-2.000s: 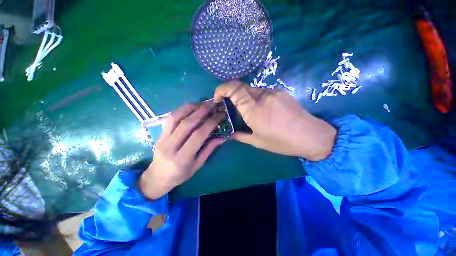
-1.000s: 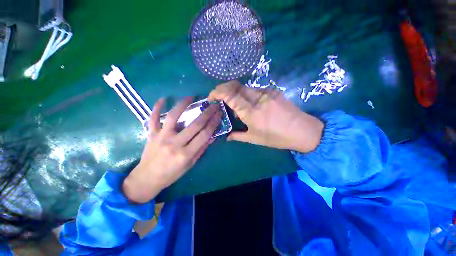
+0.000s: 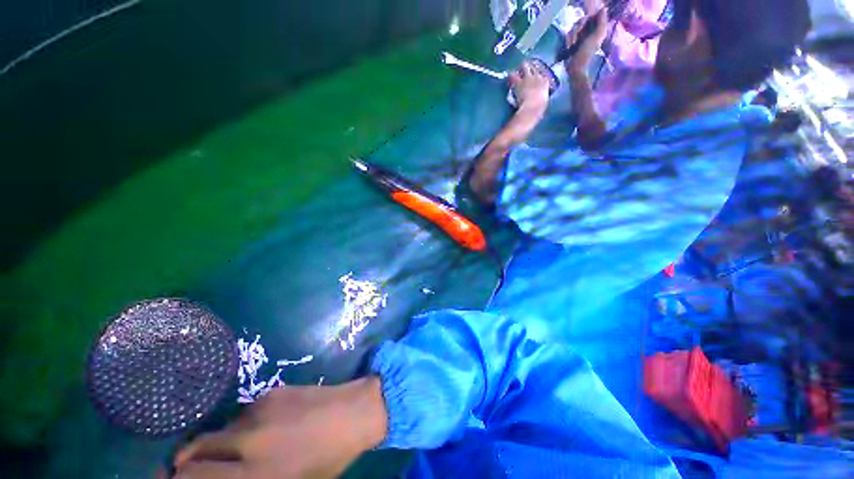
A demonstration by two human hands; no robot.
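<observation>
My right hand is at the bottom left, partly cut off by the lower edge. Its fingertips and anything in them are hidden. My left hand is out of the picture, and the unit with white cables is not in view. The round dimpled dish lies just above my right hand, with tiny shiny bits on its far part. One loose pile of small white plastic parts is between the dish and my wrist. Another pile of white parts lies farther right.
A tool with an orange-red handle and dark tip lies beyond the white piles on the green surface. A person in blue sits to the right, one hand at a small unit with a white cable. Red objects are lower right.
The view has swung right, so the dish and piles now appear lower left. My left hand and the unit have left the picture, and the neighbouring person has come into view.
</observation>
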